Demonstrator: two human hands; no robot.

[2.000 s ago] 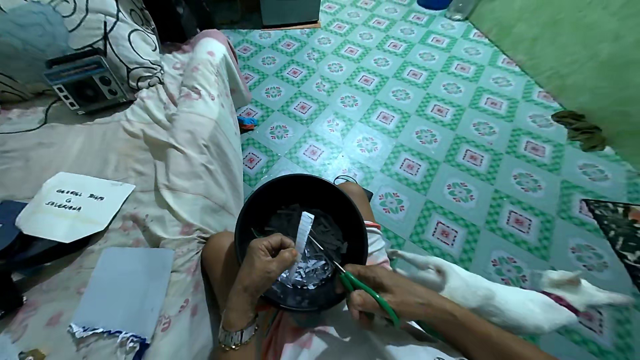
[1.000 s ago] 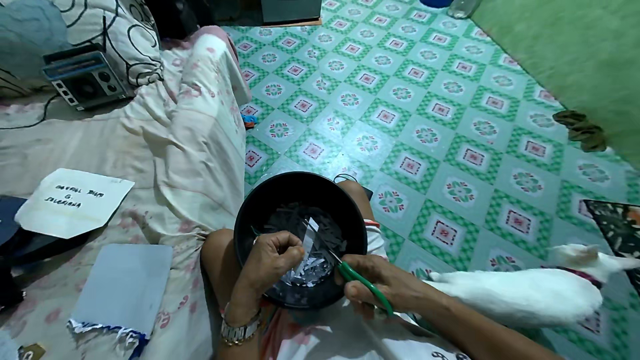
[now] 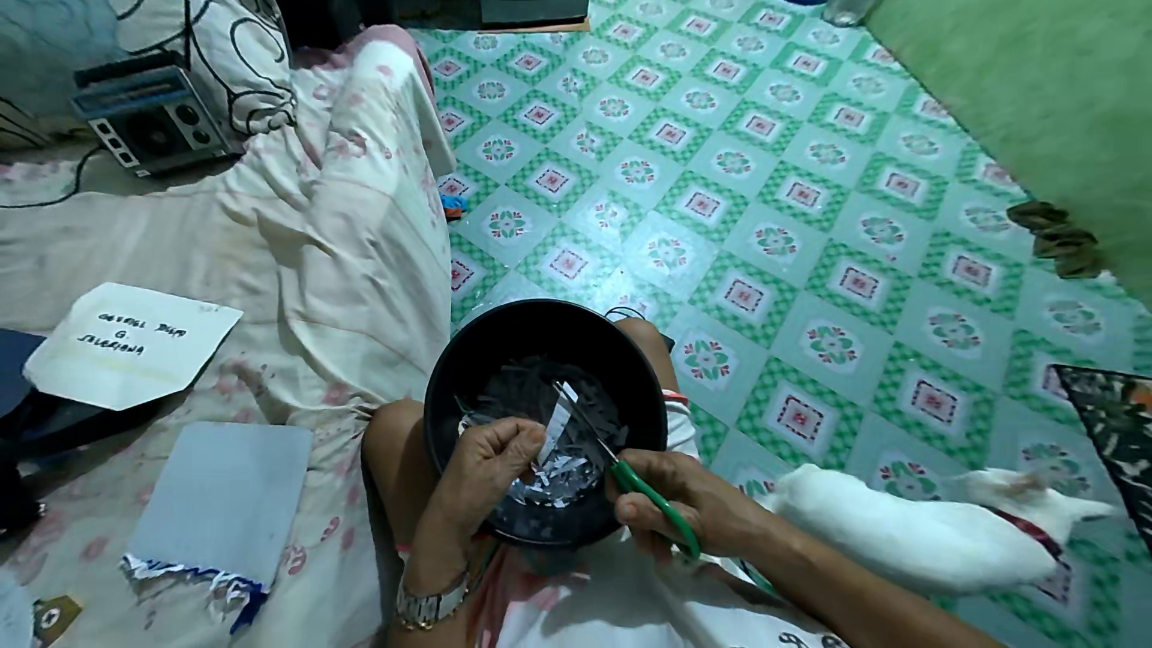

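Observation:
A round black bucket [image 3: 447, 360] sits between my knees, with dark strips [image 3: 517, 382] and small silvery-white cut pieces [image 3: 560, 480] inside. My left hand [image 3: 495, 463] pinches a narrow strip of white paper [image 3: 556, 426] over the bucket's opening. My right hand [image 3: 670, 504] holds scissors with green handles [image 3: 655, 504]. Their blades point up and left, beside the upper part of the strip. Whether the blades touch the strip cannot be told.
On the bed [image 3: 297, 234] at left lie a grey sheet [image 3: 225, 486] with a torn edge, a white paper [image 3: 130, 346] bearing handwriting and a radio [image 3: 157, 112]. A white cat [image 3: 918, 535] with a red collar is on the tiled floor at right. Dark cloth [image 3: 1055, 238] lies by the green wall.
The white cat has moved to the right across the floor. The strip in my left hand looks shorter than two seconds ago. Both hands have stayed over the bucket.

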